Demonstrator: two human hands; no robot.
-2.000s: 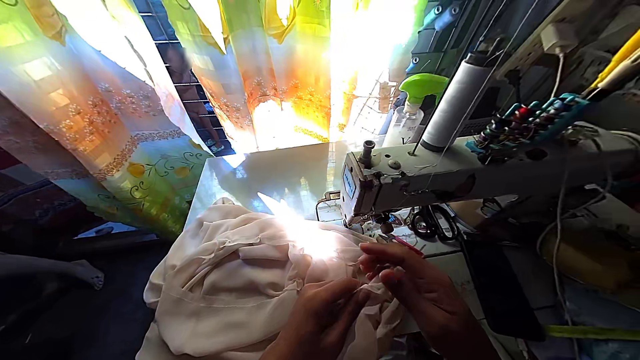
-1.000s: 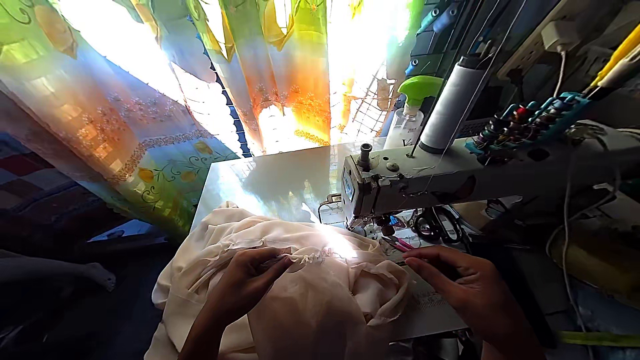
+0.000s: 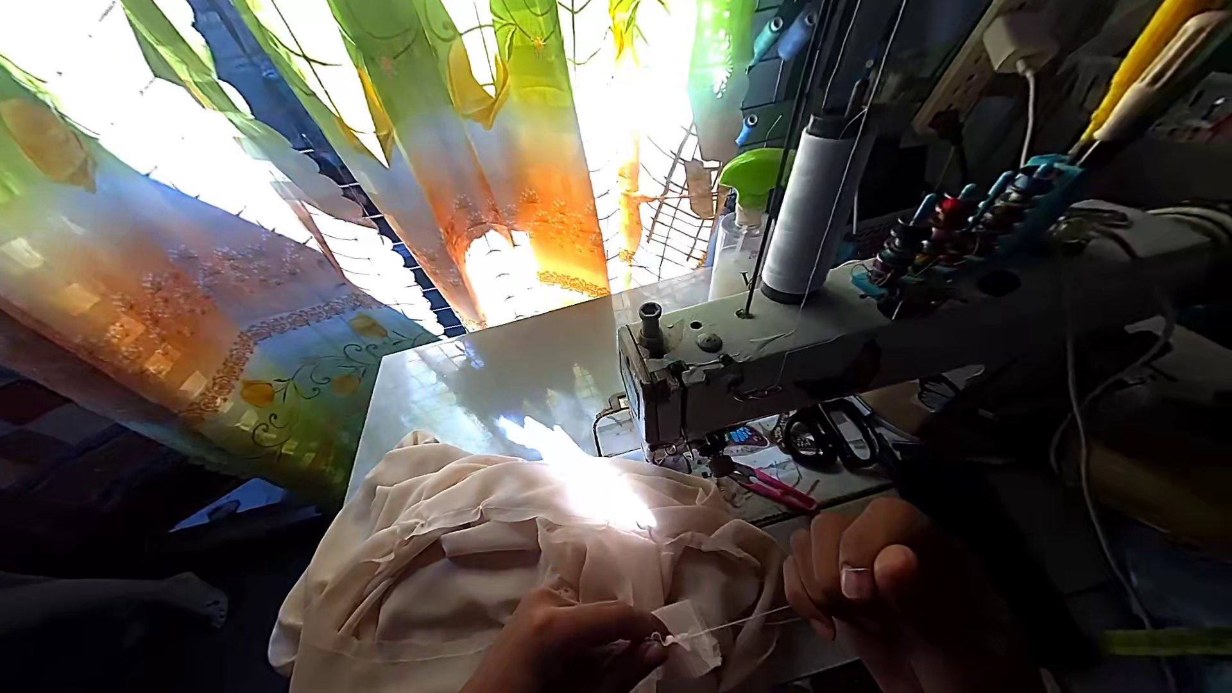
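Note:
Cream fabric [image 3: 452,568] lies bunched on the table in front of a sewing machine [image 3: 731,375]. At the bottom middle, my left hand [image 3: 577,640] pinches a gathered bit of the fabric beside a small pale folded piece [image 3: 691,640]. A thin white thread [image 3: 736,624] runs taut from there to my right hand [image 3: 866,587], whose closed fingers grip its other end. Pink-handled thread snips [image 3: 778,489] lie just beyond my right hand, near the needle area. Bright light washes out part of the fabric.
Black-handled scissors [image 3: 847,433] lie under the machine arm. On top stand a large white thread cone [image 3: 813,207] and a teal rack of bobbins [image 3: 972,226]. A bottle with a green top [image 3: 756,178] is behind. Patterned curtains [image 3: 520,192] hang at the back; a cable [image 3: 1083,443] dangles right.
My left hand has moved right and nearer to me since one second ago. My right hand has turned and closed, and a taut thread now shows between the hands.

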